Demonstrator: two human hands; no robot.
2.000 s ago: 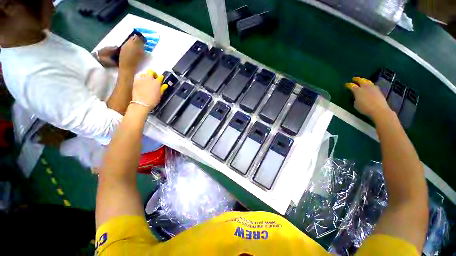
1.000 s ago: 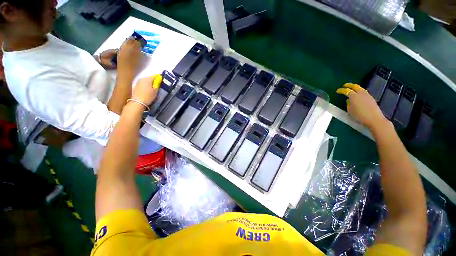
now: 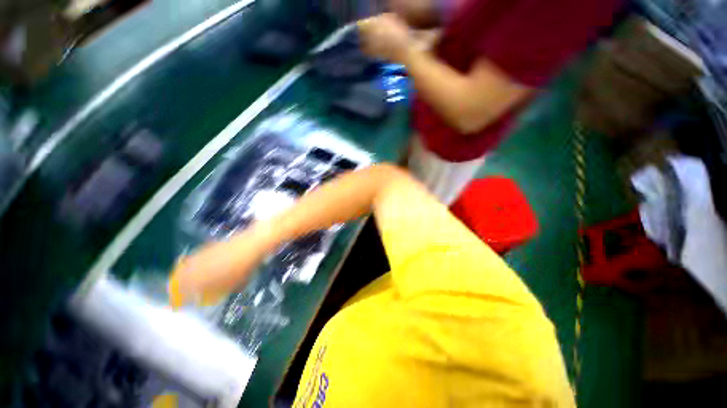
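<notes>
The frame is blurred. My right hand (image 3: 211, 275), with yellow at the fingertips, is over the bench by the end of the white sheet (image 3: 175, 327); whether it holds anything cannot be told. A yellow patch at the bottom edge may be a fingertip of my left hand (image 3: 165, 401); the rest is cut off. Dark shapes, apparently housings in the unit tray (image 3: 88, 358), lie at the lower left. A parts tray in shiny clear film (image 3: 247, 175) lies beyond my right forearm, with small black pieces (image 3: 320, 154) on it.
Blurred dark housings (image 3: 104, 179) lie on the green lane, past the white edge strip (image 3: 187, 171). A person in maroon (image 3: 510, 48) stands at the bench ahead, hands near dark units and a blue patch (image 3: 393, 84). A red stool (image 3: 494, 211) stands on the floor.
The view has swung right, away from the white-shirted neighbour and most of the unit tray. My right hand has left the housings on the lane. My left hand is nearly out of view.
</notes>
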